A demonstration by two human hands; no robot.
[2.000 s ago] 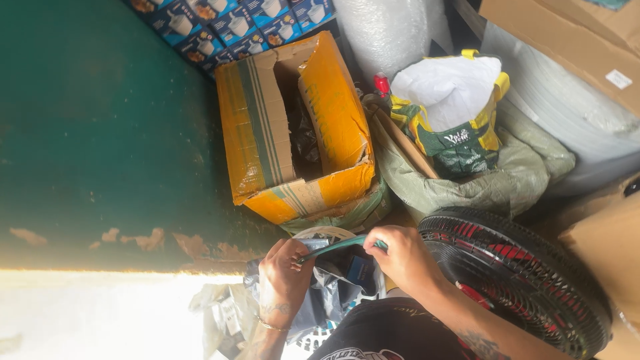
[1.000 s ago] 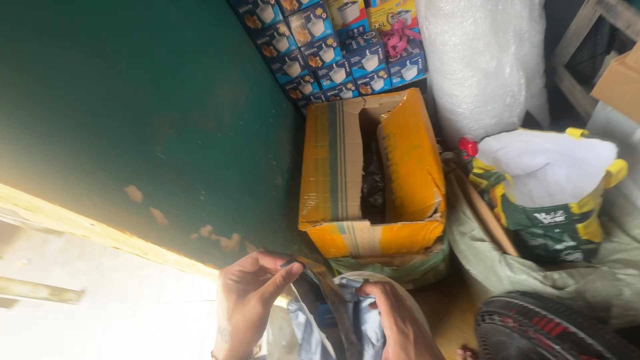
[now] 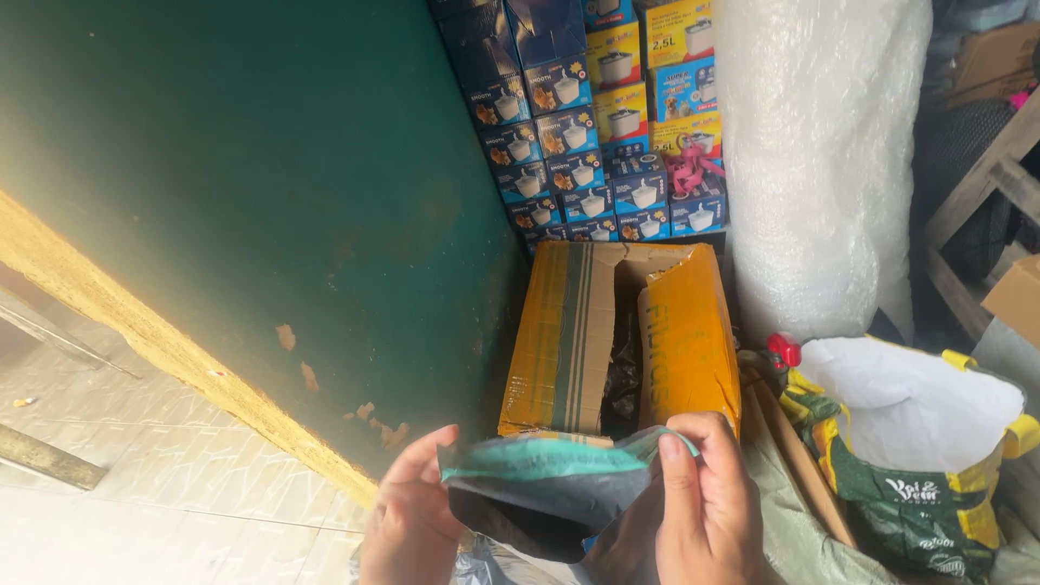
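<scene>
A plastic mailing bag (image 3: 561, 487) with a green adhesive strip along its flap is held between both hands at the bottom centre, its mouth spread apart and dark inside. My left hand (image 3: 418, 512) grips the bag's left edge. Thumb and fingers of my right hand (image 3: 703, 496) pinch the flap's right corner. Just beyond the bag stands a cardboard box (image 3: 691, 341) wrapped in orange tape, its top partly open, with black plastic inside. Below the bag, other crumpled plastic (image 3: 487, 565) shows in part; what it holds is hidden.
A green wall (image 3: 284, 203) with chipped paint rises at the left, beside a tiled floor (image 3: 203, 487). Stacked product boxes (image 3: 569, 130) and a bubble wrap roll (image 3: 812, 162) stand behind. At the right sit a green and yellow bag (image 3: 910, 487) with white lining and a wooden frame (image 3: 983, 195).
The bag's mouth is now spread between my hands, with the green strip facing up. The view has shifted, showing more of the stacked boxes; the black fan-like object is out of sight.
</scene>
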